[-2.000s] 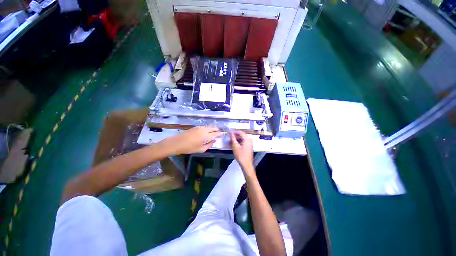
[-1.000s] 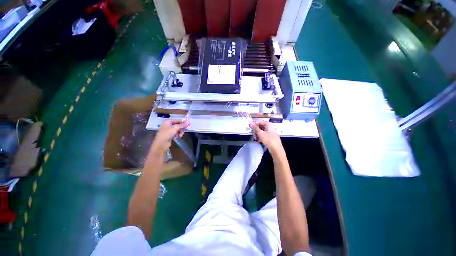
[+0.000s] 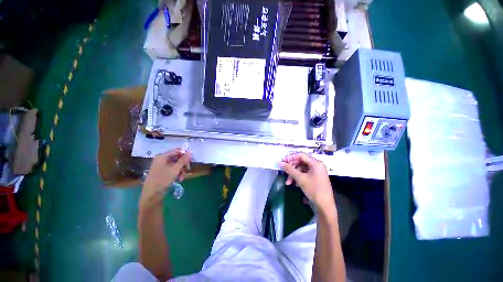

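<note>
A black product box [image 3: 238, 47] with a white label lies in a clear bag [image 3: 280, 22], between the conveyor rollers and the sealing bar. The sealing bar [image 3: 231, 137] lies low across the front of the white table. My left hand [image 3: 170, 165] is at the table's front edge on the left, its fingertips pinched on clear film. My right hand [image 3: 300, 169] is at the same edge further right, also pinching thin clear film. The film between my hands is hard to make out.
The grey sealer control box [image 3: 370, 99] stands right of the bar. Flat whitish bags [image 3: 448, 160] lie on the green bench. Conveyor rollers [image 3: 306, 33] are behind the product box. An open waste carton [image 3: 110, 137] with clear scraps is on the floor at left; another scrap [image 3: 113, 230] lies nearby.
My hands have moved apart from close together at the bar. The sealing bar has come down over the brown strip. The view has moved closer, and the product box appears larger.
</note>
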